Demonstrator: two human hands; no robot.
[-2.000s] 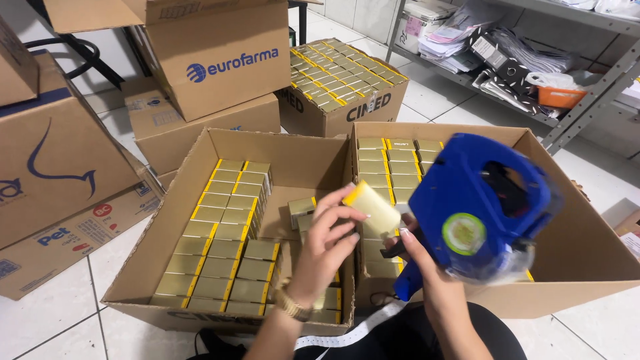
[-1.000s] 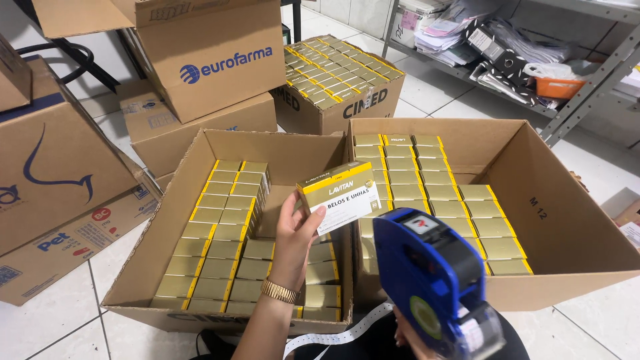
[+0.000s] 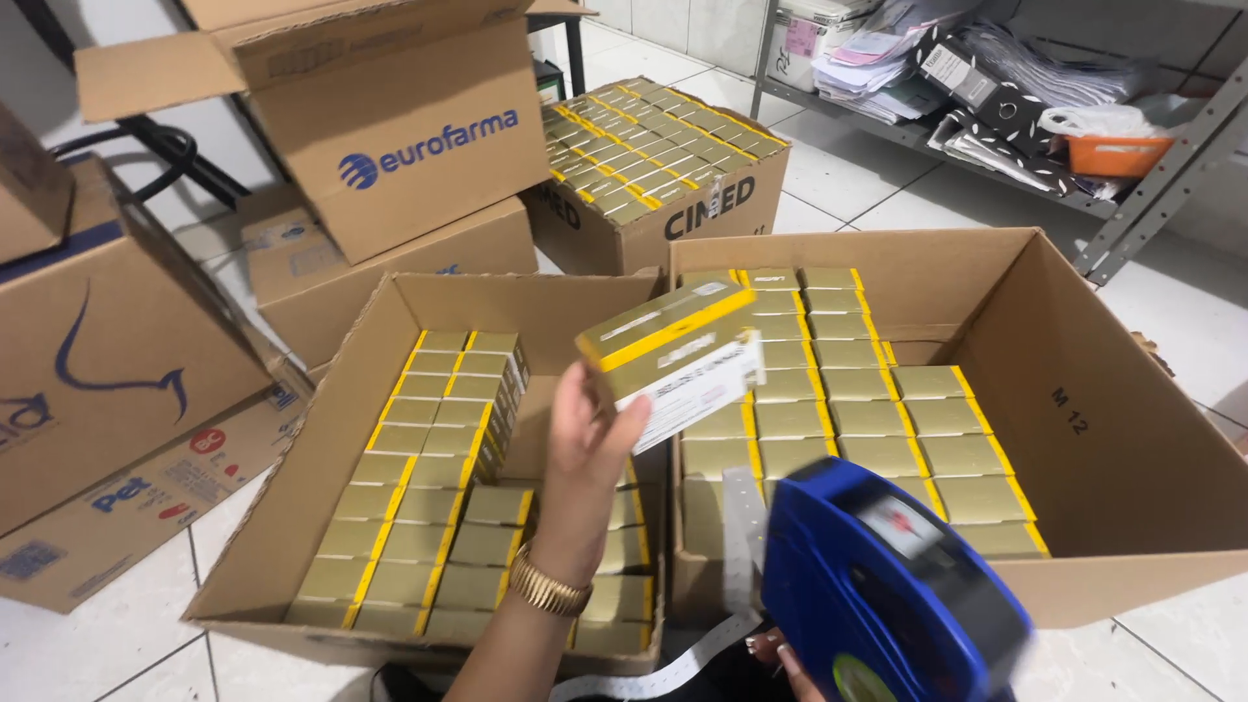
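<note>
My left hand [image 3: 590,429], with a gold-coloured bracelet on its wrist, holds a gold, yellow and white product box [image 3: 673,351], tilted above the gap between two open cartons. At the lower right is a blue handheld label applicator [image 3: 877,585], its clear front part and a strip of label backing [image 3: 697,658] hanging at its left. My right hand [image 3: 785,663] is mostly hidden behind the applicator and holds it from below. Rows of similar boxes [image 3: 400,507] stand in the left carton [image 3: 292,458], and more rows [image 3: 858,380] fill part of the right carton [image 3: 1082,390].
Behind stands a carton [image 3: 731,210] packed with the same gold boxes. Stacked cardboard boxes [image 3: 429,117] occupy the left side. A grey metal shelf [image 3: 907,136] at the back right bears papers, binders and an orange container [image 3: 1121,156]. White floor tiles [image 3: 88,653] show at the front left.
The box in my left hand has been turned and tilted since the last earlier frame. The applicator was raised at first, then came down, and it is now lower than two seconds ago.
</note>
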